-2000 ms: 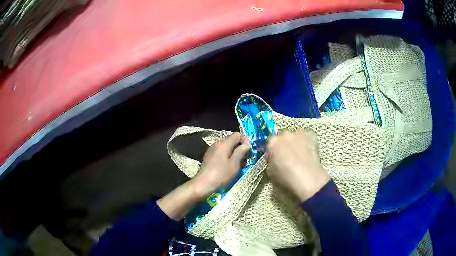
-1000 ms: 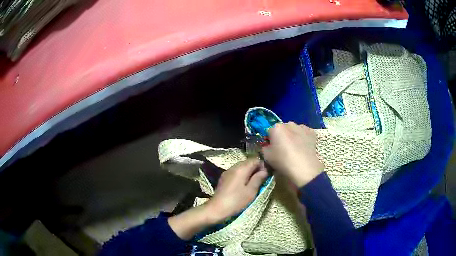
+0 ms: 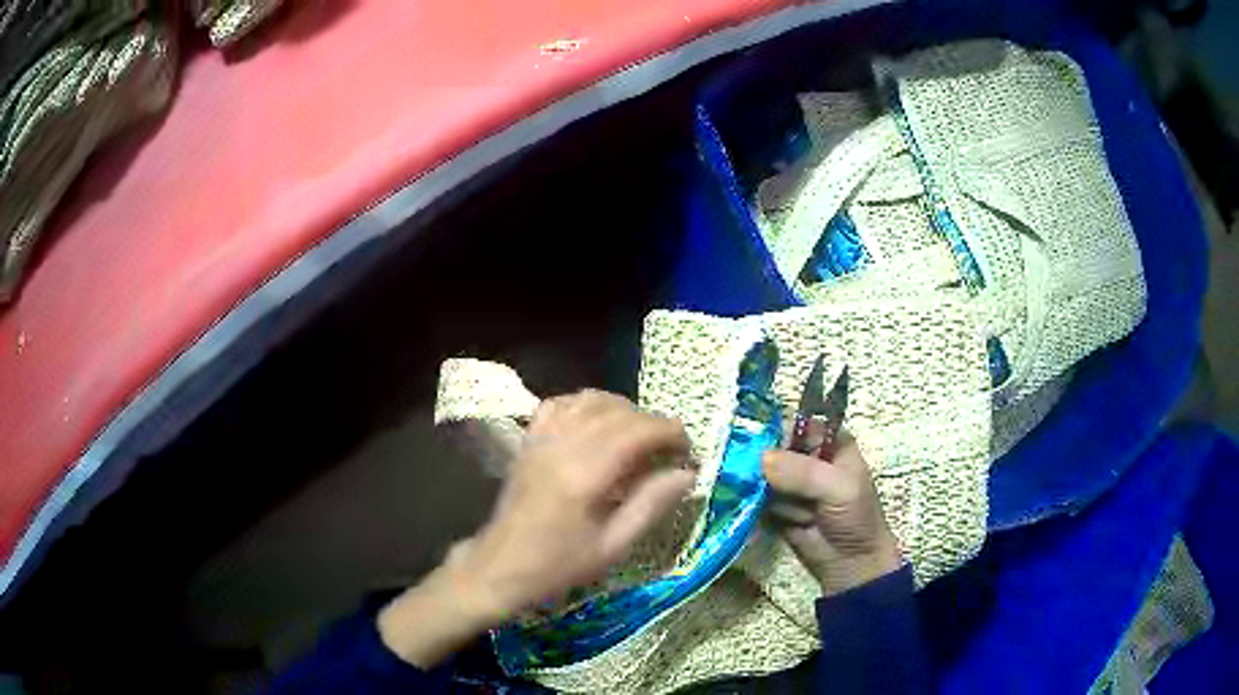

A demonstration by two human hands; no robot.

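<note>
The cream woven tote bag (image 3: pixel 883 380) lies in front of me, its opening facing up and left. Its shiny blue patterned lining (image 3: pixel 741 475) shows along the rim. My right hand (image 3: pixel 836 509) holds the small thread snips (image 3: pixel 821 407), their two pointed blades apart and pointing up; its thumb is at the bag's rim. My left hand (image 3: pixel 584 496) is over the left side of the opening, blurred, with its fingers bent; whether it holds anything is unclear. A cream handle loop (image 3: pixel 482 394) sticks out beyond my left hand.
A red table (image 3: pixel 340 122) with a pale edge curves across the upper left, with brown-beige bundles (image 3: pixel 82 122) on it. A blue bin (image 3: pixel 1169 272) at the right holds cream bags (image 3: pixel 1046 163). Another cream woven piece (image 3: pixel 1162 625) shows at the lower right.
My hands have moved apart. The snips' blades now show, pointing up. The bag's rim is opened differently, with a longer strip of lining showing. The view has shifted, so table and bin sit differently.
</note>
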